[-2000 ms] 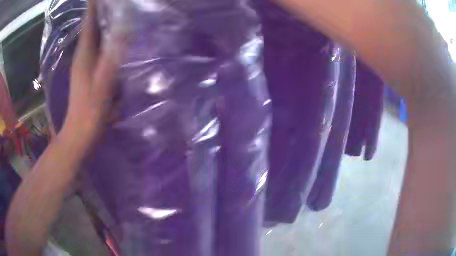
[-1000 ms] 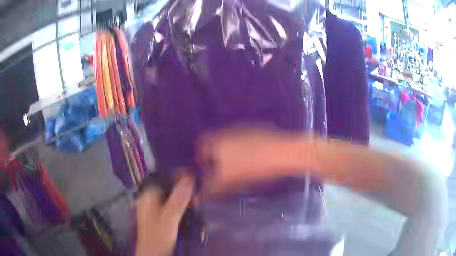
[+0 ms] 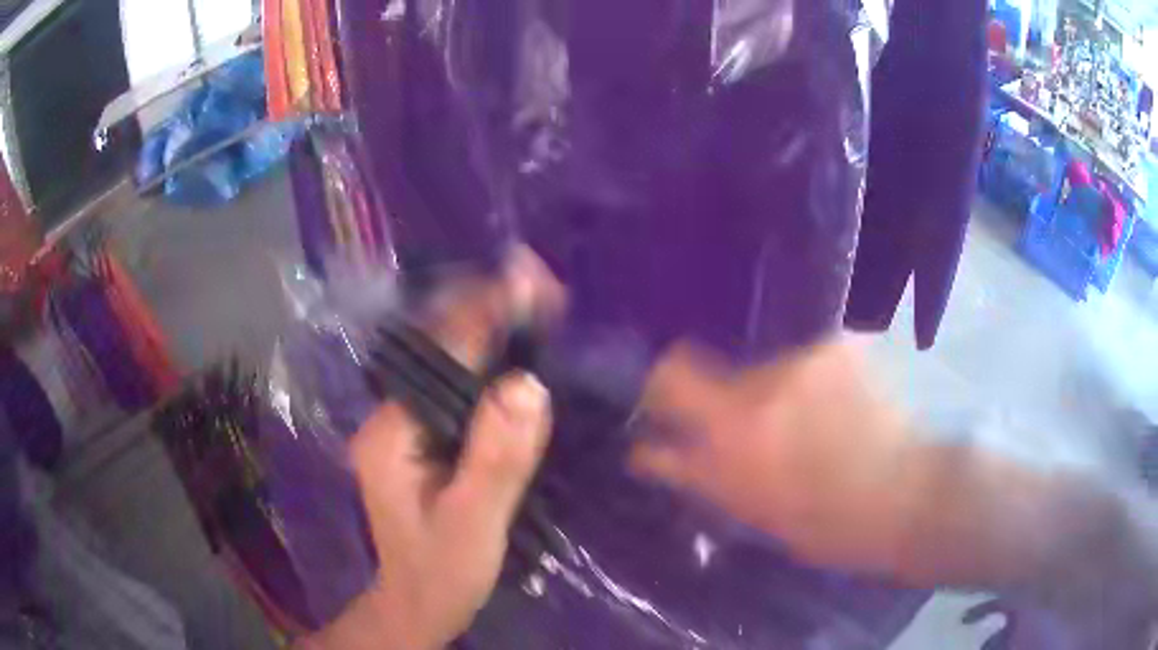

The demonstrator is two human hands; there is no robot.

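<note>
A dark purple jacket in a clear garment bag (image 3: 660,152) hangs in front of me. My left hand (image 3: 445,483) is closed around several black hangers (image 3: 425,381), with the thumb on top. More purple cloth under shiny film (image 3: 673,571) hangs below the hangers. My right hand (image 3: 724,432) is blurred, right of the hangers and in front of the purple garments; whether it grips the film cannot be told. The necks of the garments are blurred.
Another purple sleeve (image 3: 921,165) hangs at the right. Orange garments (image 3: 302,57) and blue plastic sacks (image 3: 222,133) are at the upper left. Dark and red garments (image 3: 108,318) hang at the left. Blue crates (image 3: 1067,235) stand at the right on the grey floor.
The black hangers in my left hand now show clearly. My right hand has moved right, away from my left hand. The bagged jacket and the background sit higher in view than a second ago.
</note>
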